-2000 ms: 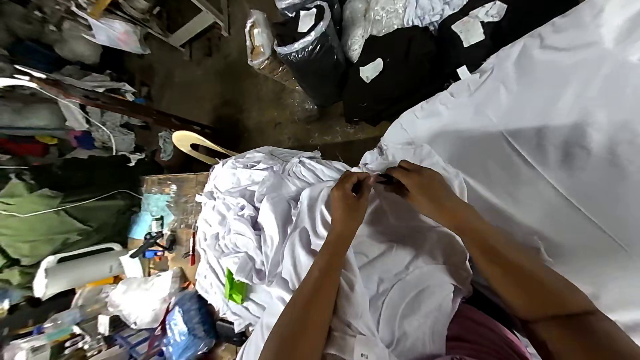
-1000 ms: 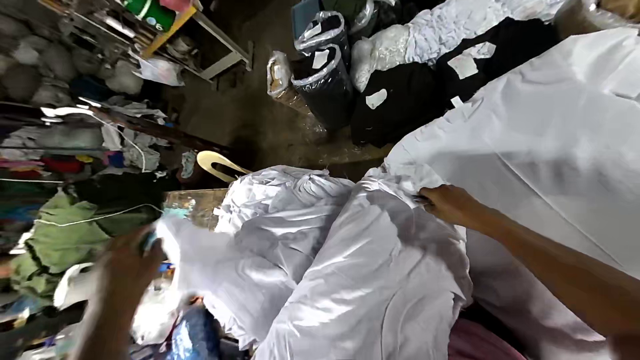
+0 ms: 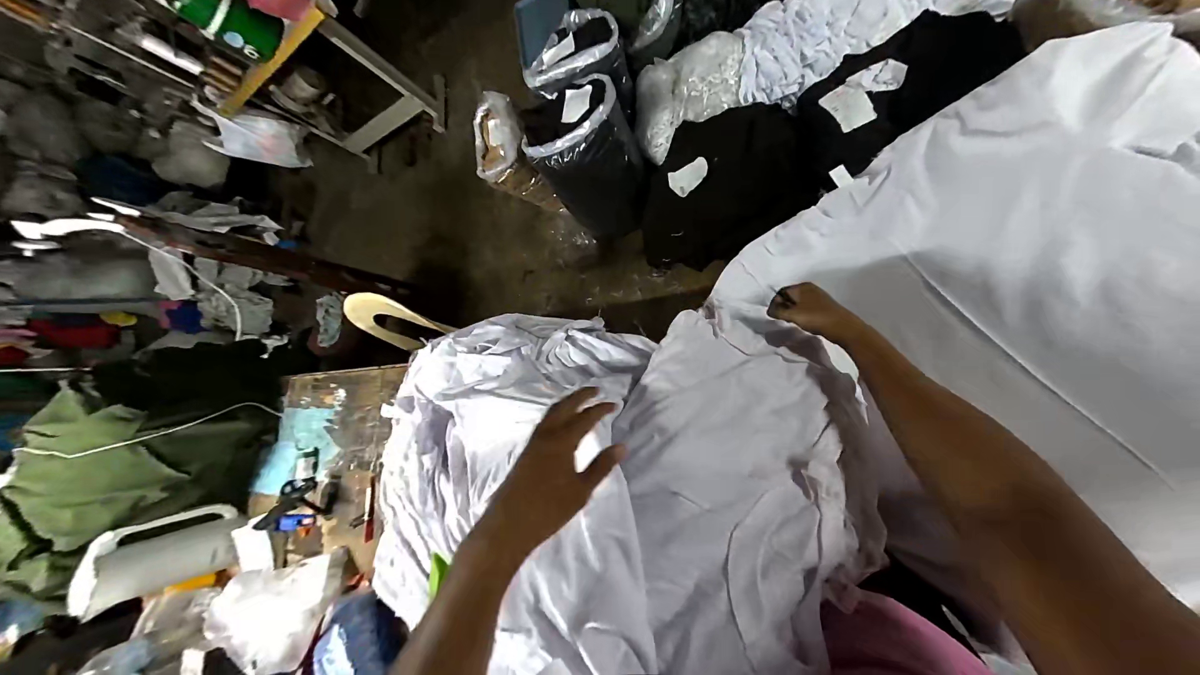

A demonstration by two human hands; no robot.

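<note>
White fabric (image 3: pixel 731 469) lies heaped and creased in front of me, with a bunched pile (image 3: pixel 450 403) on its left part. My left hand (image 3: pixel 553 459) is over the heap, fingers apart, with nothing held between them; whether it touches the cloth I cannot tell. At the gathered edge of the heap, where it meets a wide white sheet (image 3: pixel 1050 262) on the right, my right hand (image 3: pixel 811 314) has its fingers curled on the cloth. A small dark item shows at these fingers, too small to name. A bit of green (image 3: pixel 438 572) sticks out beside my left forearm.
A worn wooden tabletop (image 3: pixel 352 412) at left bears small tools and plastic bags (image 3: pixel 272 600). Green cloth (image 3: pixel 94 469) hangs beyond it. Black bagged bundles (image 3: pixel 591 169) and black cloth (image 3: pixel 731 178) stand past the far edge. A curved pale wooden piece (image 3: pixel 375 314) juts up near the pile.
Two seconds ago both hands were together at the cloth's edge. My left hand then swung far left with white cloth, and is now back over the heap, apart from my right hand.
</note>
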